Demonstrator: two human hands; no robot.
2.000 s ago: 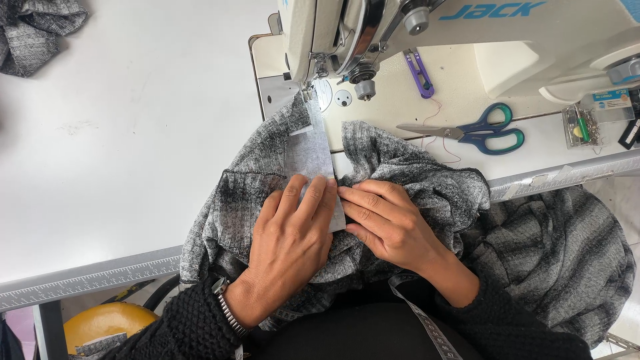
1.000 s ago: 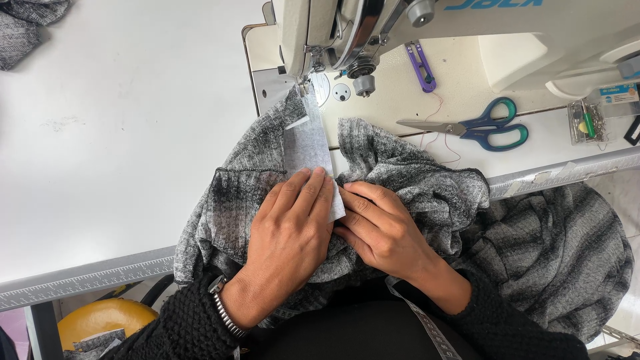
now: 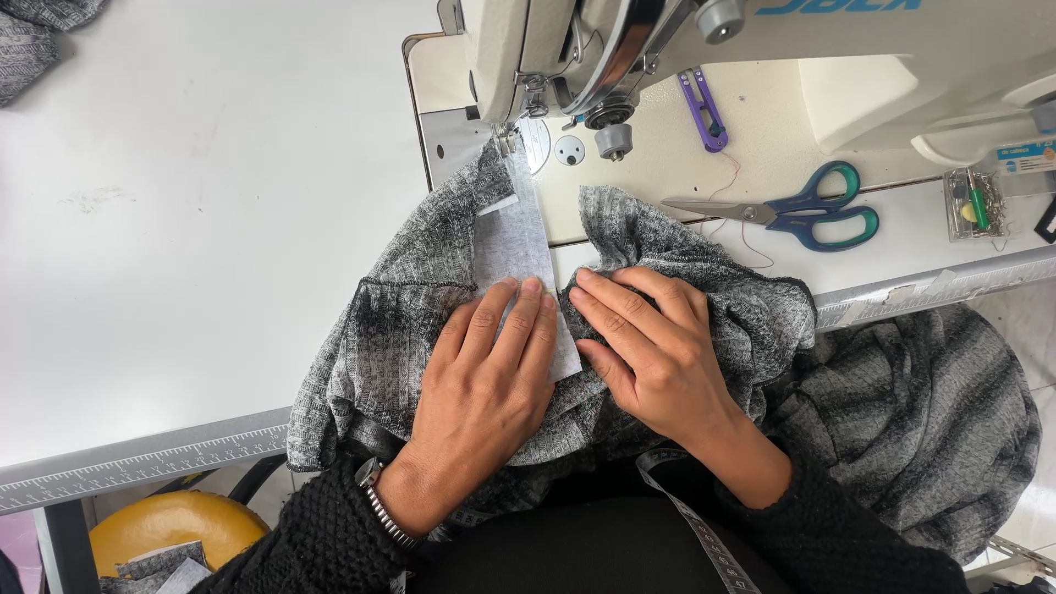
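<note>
A strip of pale grey interfacing (image 3: 516,243) lies on grey-black knit fabric (image 3: 412,326), its far end under the presser foot (image 3: 505,139) of a sewing machine (image 3: 833,37). My left hand (image 3: 487,371) rests flat on the strip's near part, fingers side by side and pointing at the machine. Just right of the strip, my right hand (image 3: 660,346) lies on bunched knit fabric, its fingertips near the strip's edge and the thumb beside its near corner. Whether its fingers pinch any cloth cannot be told.
Purple thread snips (image 3: 703,109) and teal-handled scissors (image 3: 792,210) lie right of the needle area, loose thread near them. Beyond is a clear pin box (image 3: 976,206). A ruler tape (image 3: 148,464) edges the table. More fabric (image 3: 916,412) hangs at the right; a yellow stool (image 3: 177,528) stands below left.
My right hand's fingertips have drawn slightly away from the strip, opening a small gap between the hands. My left hand has stayed on the strip.
</note>
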